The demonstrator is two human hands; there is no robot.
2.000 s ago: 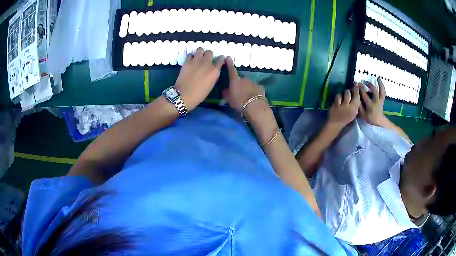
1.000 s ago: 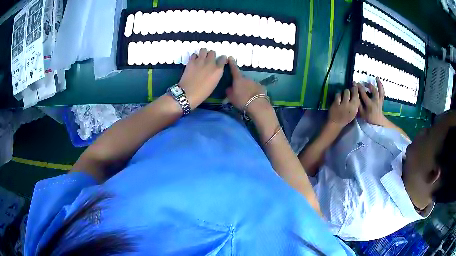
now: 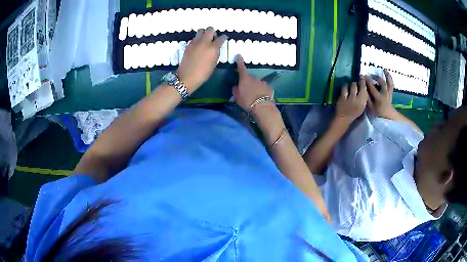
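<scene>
A black tray (image 3: 207, 39) lies on the green bench in front of me, with two long rows of small white parts (image 3: 266, 51). My left hand (image 3: 199, 60), with a metal watch, lies over the front row. Its fingertips reach the dark strip between the rows; whether they grip a part is hidden. My right hand (image 3: 251, 88), with bracelets, is at the tray's front edge. Its index finger is stretched out and touches the front row, the other fingers are curled, and no part shows in it.
Limp translucent sleeves (image 3: 77, 38) and printed white cartons (image 3: 23, 56) lie at left. A blue bin (image 3: 77, 134) with crumpled plastic is below the bench. At right a person's hands (image 3: 364, 98) work at another black tray (image 3: 397, 46). A vented white box (image 3: 450, 77) stands beyond.
My left hand has moved up from the front row's near edge towards the strip between the rows. My right index finger stays at the front row. The view has shifted slightly.
</scene>
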